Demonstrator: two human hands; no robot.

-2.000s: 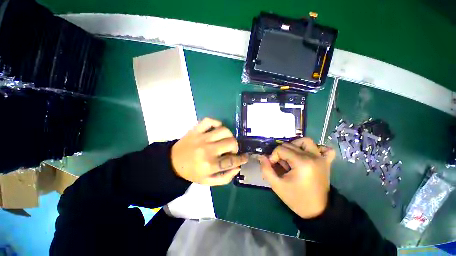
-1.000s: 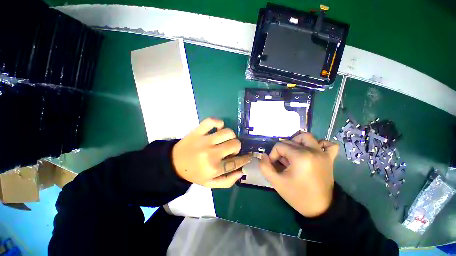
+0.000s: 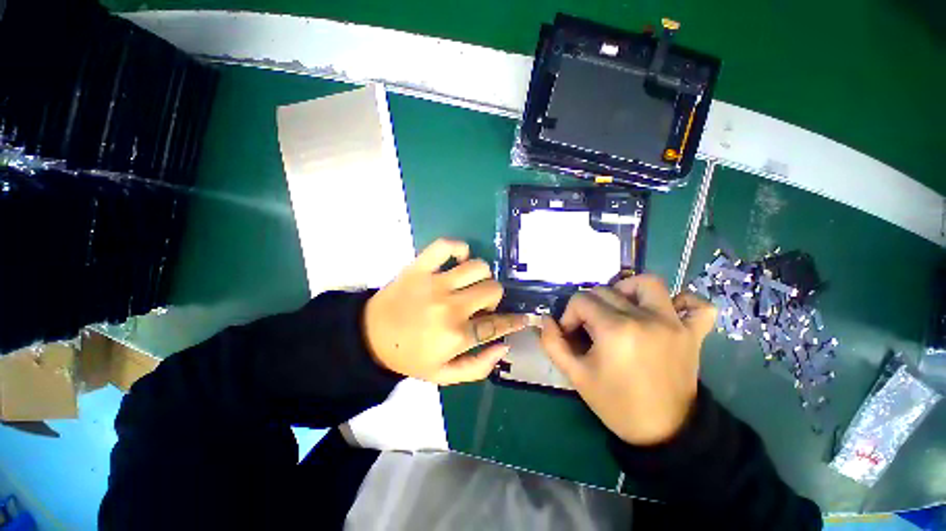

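A display module [image 3: 572, 241] with a black frame and a bright white panel lies in front of me. Nearer me, a second black-edged module with a grey panel [image 3: 534, 363] lies partly under my hands. My left hand [image 3: 441, 319] rests over its left side, index fingertip on its upper edge. My right hand [image 3: 631, 353] is beside it, thumb and index finger pinched together close to the left fingertip. A tiny pale piece shows between the fingertips. My fingers hide most of it, and I cannot tell what it is.
A stack of black modules [image 3: 620, 104] stands ahead by the white rail [image 3: 436, 73]. A pale board [image 3: 348, 197] lies left, tall black stacks [image 3: 83, 187] beyond it. A pile of small parts [image 3: 773, 311] and a clear plastic bag [image 3: 884, 420] are right. Cartons [image 3: 47, 386] are lower left.
The view has shifted slightly. My hands stay at the same place on the near module, with only small finger movements; my right hand has turned a little.
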